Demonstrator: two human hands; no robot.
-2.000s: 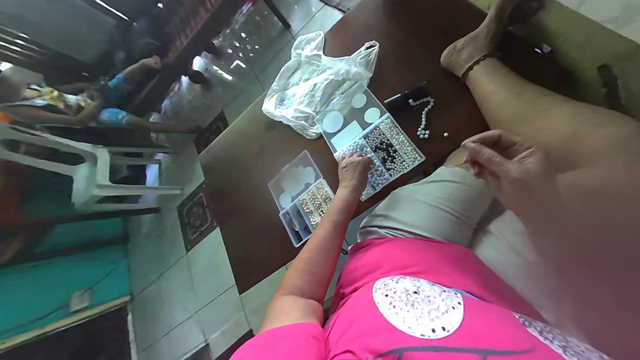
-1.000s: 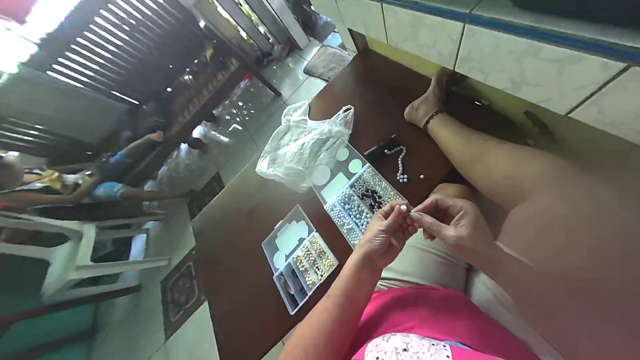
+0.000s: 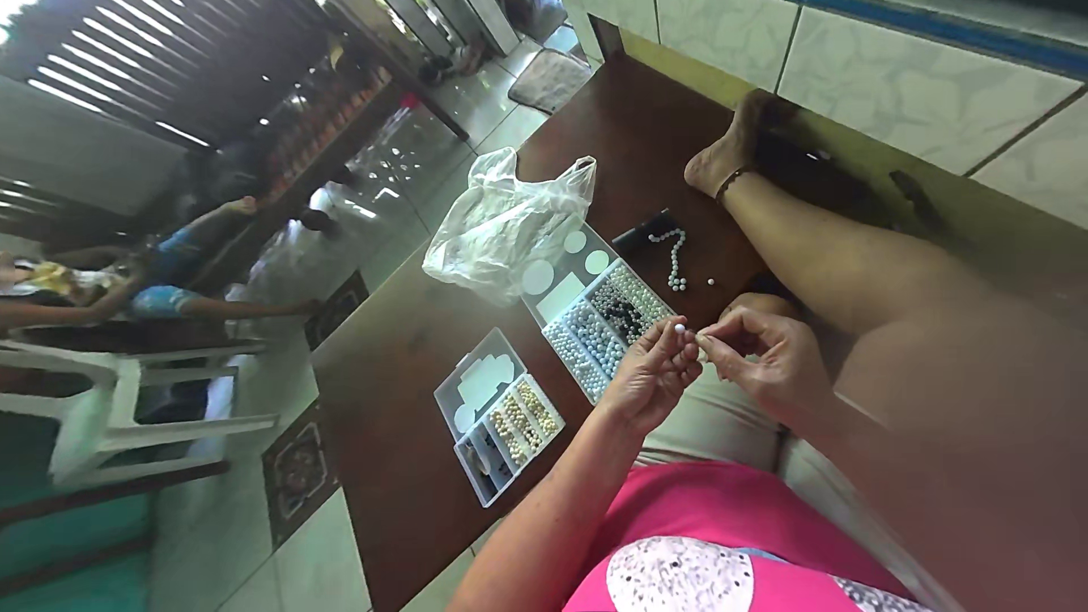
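Observation:
Between the thumb and fingertips of my left hand point(image 3: 654, 374) is a pale round bead point(image 3: 679, 328). My right hand point(image 3: 761, 357) is beside it with thumb and index finger pinched together near the bead; whatever they pinch is too small to tell. Beneath and behind my left hand, a clear compartment box point(image 3: 602, 327) of white, pale blue and dark beads lies with its lid open. A smaller open box point(image 3: 510, 433) holds gold and cream beads, with dark pieces in other compartments. A short string of pale beads point(image 3: 677, 255) lies near a dark cylinder point(image 3: 643, 231), one loose bead point(image 3: 711, 281) nearby.
A translucent plastic bag point(image 3: 514, 225) rests on the brown wooden table point(image 3: 382, 382) behind the larger box. My bare foot point(image 3: 727, 157) is on the table's far right. A white plastic chair point(image 3: 127, 416) and another person point(image 3: 161, 289) are at the left.
Two seconds ago my left hand was at the larger bead box and my right hand was apart from it. Now both hands are together, with a bead in my left fingers. The view has shifted.

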